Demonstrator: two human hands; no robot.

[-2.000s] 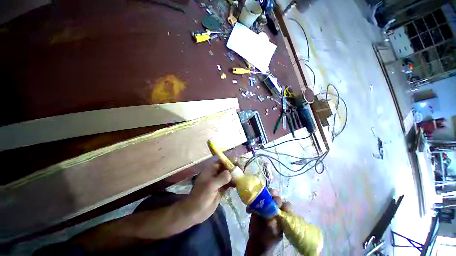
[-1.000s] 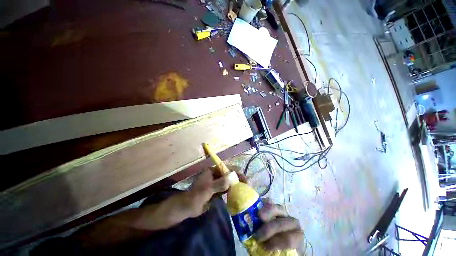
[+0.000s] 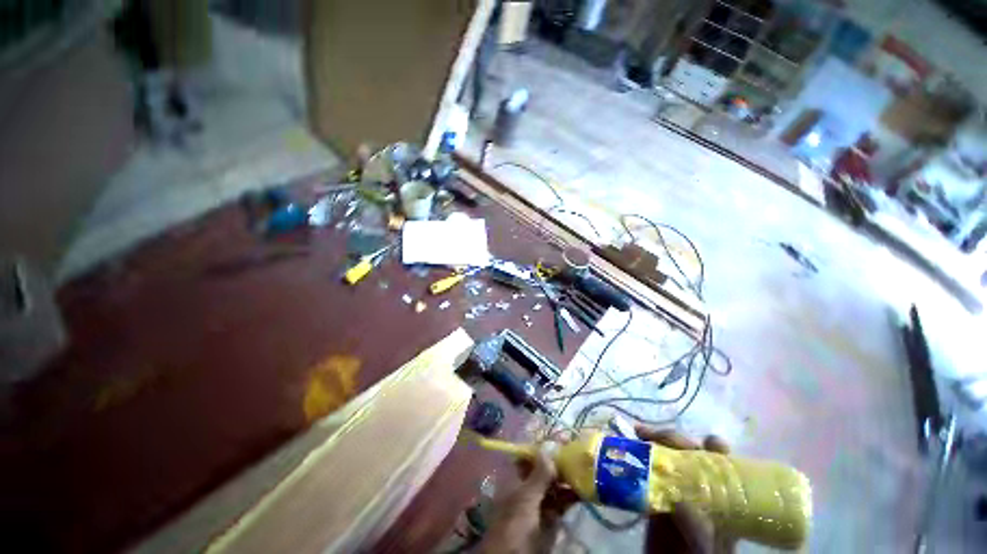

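The glue bottle (image 3: 693,487), full of yellow glue with a blue label, lies nearly level, its thin nozzle pointing left. My left hand (image 3: 530,500) holds it at the neck end. My right hand (image 3: 680,522) holds its body, mostly hidden behind and under it. The nozzle tip is just right of the long pale board part (image 3: 373,476), which has lines of glue along it. A thin pale strip (image 3: 406,373) lies along its far side. A dark nailer (image 3: 509,368) lies past the board's end.
On the dark red table (image 3: 216,357) are a white sheet (image 3: 445,241), yellow-handled screwdrivers (image 3: 446,282), pliers (image 3: 558,314), silvery bits and a cup (image 3: 417,198). A cable (image 3: 709,352) hangs at the table edge over the stained floor. Shelves stand far off.
The view has swung up and turned. The bottle has gone from slanting over the board to nearly level right of its end, still in both hands. The nozzle is off the board.
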